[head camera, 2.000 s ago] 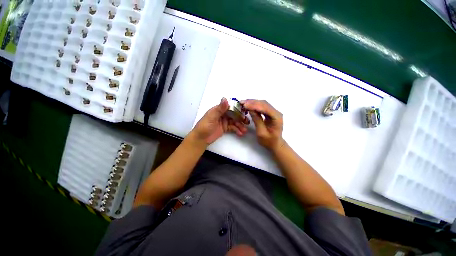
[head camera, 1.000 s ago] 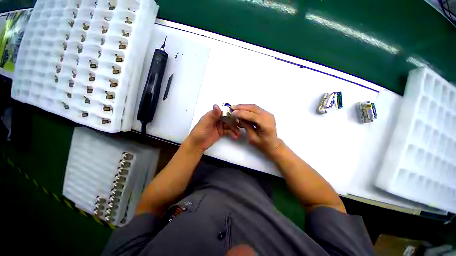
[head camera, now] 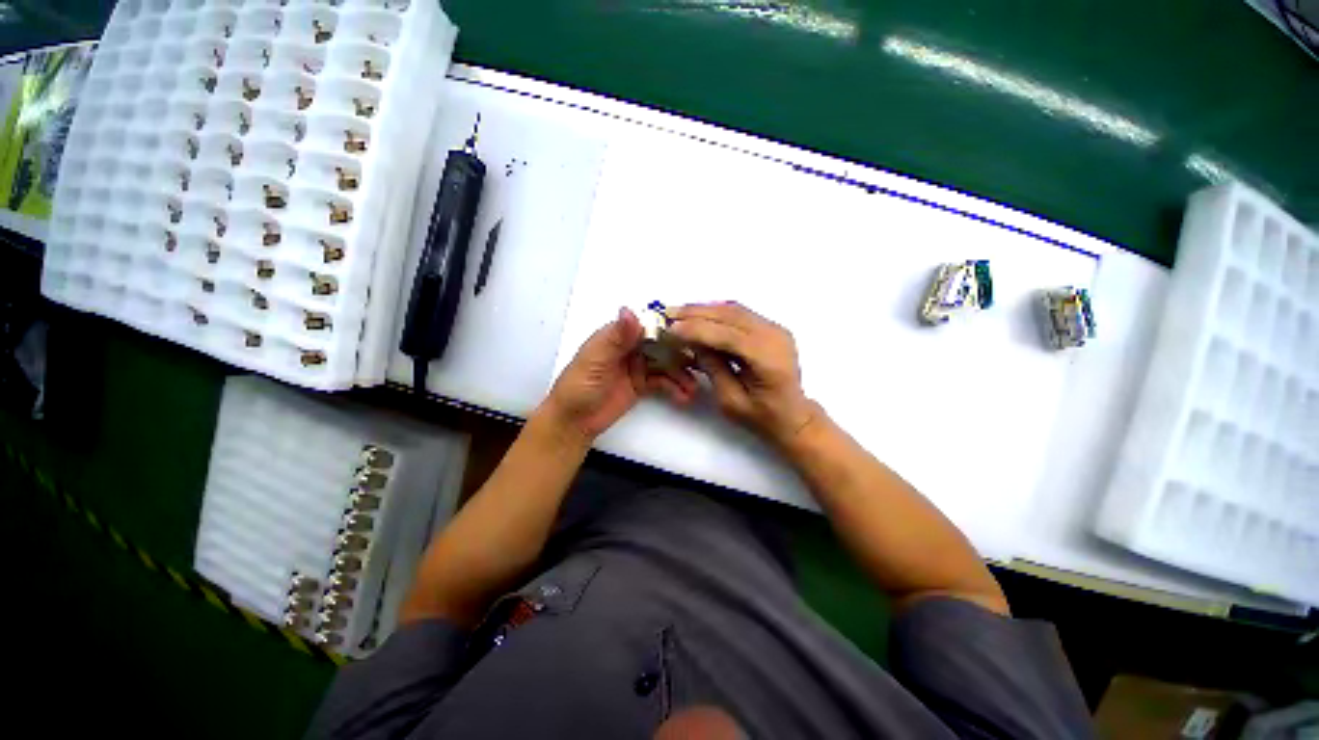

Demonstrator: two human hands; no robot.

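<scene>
A small silvery and white module body (head camera: 660, 336) is held between my two hands over the white work sheet (head camera: 752, 217). A small dark part shows at its top. My left hand (head camera: 605, 376) grips it from the left with thumb and fingers. My right hand (head camera: 745, 362) holds its right side with bent fingers, which hide much of it. Whether a circuit board is on it cannot be told.
The black electric screwdriver (head camera: 444, 253) and a slim dark tool (head camera: 488, 259) lie at left, with tiny screws (head camera: 517, 168) nearby. The parts tray (head camera: 130, 188) and lower tray (head camera: 268, 492) are further left. Two loose modules (head camera: 958, 292) (head camera: 1068, 318) and an empty tray (head camera: 1230, 419) are right.
My hands and the module sit slightly further left in the view than two seconds ago. The module is turned a little between the fingers. The view has shifted slightly.
</scene>
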